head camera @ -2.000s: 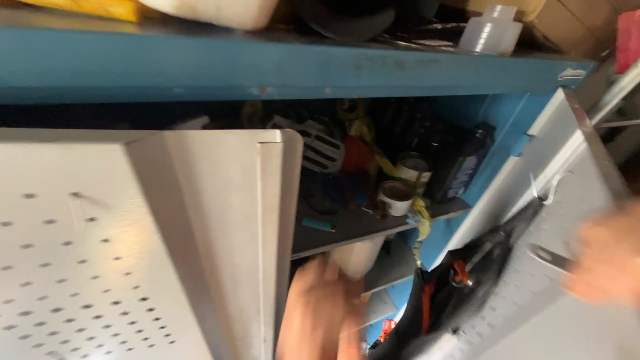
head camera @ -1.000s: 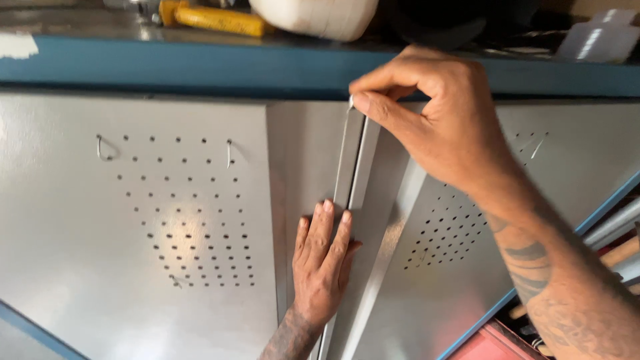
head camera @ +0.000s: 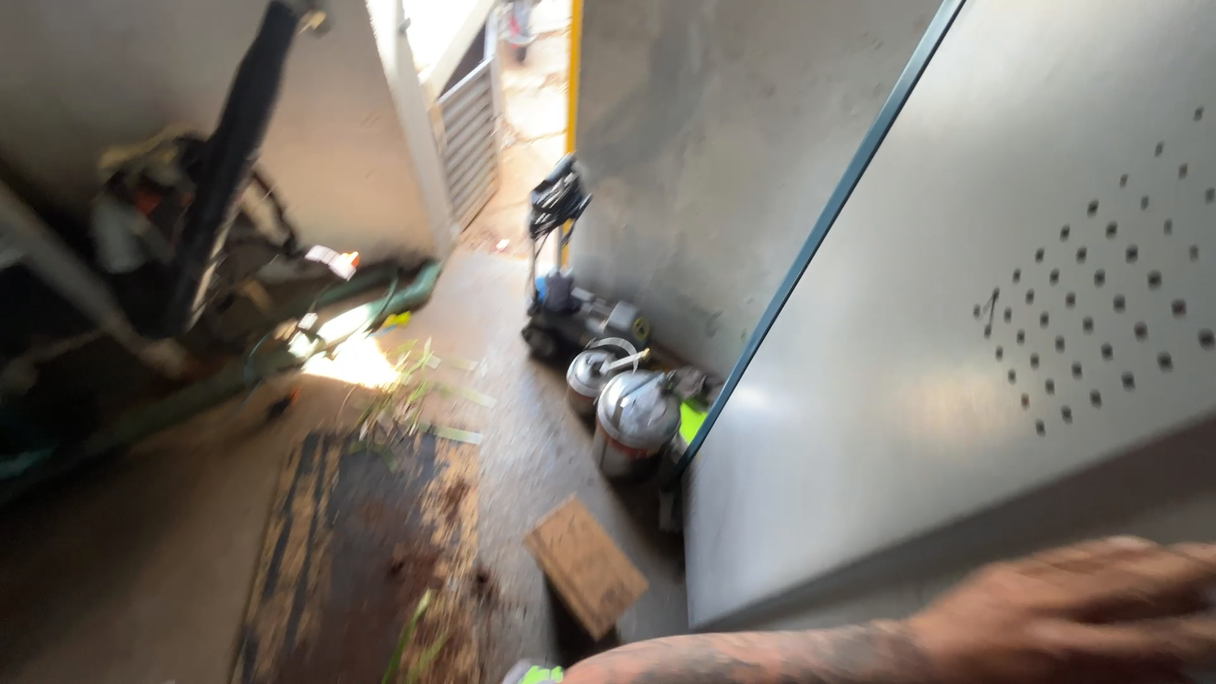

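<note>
My left hand (head camera: 1073, 613) is blurred at the lower right, its tattooed forearm reaching in from the bottom centre. Its fingers look stretched out, and I see nothing held in them. It is nearest to the lower edge of a grey metal cabinet door (head camera: 855, 380) with punched holes and a blue frame edge; whether it touches the door is unclear. My right hand is out of view.
A wooden block (head camera: 586, 565) lies on the floor beside a worn, dirty board (head camera: 370, 560). Two metal canisters (head camera: 638, 413) and a wheeled machine (head camera: 579, 309) stand along the wall. A leaf blower-like tube (head camera: 228, 171) is at left, near an open doorway (head camera: 537, 123).
The cabinet doors, open in the oldest frame, were closed a second ago with both hands at their meeting edges. My right hand has left the view. The view has swung left toward the floor and doorway.
</note>
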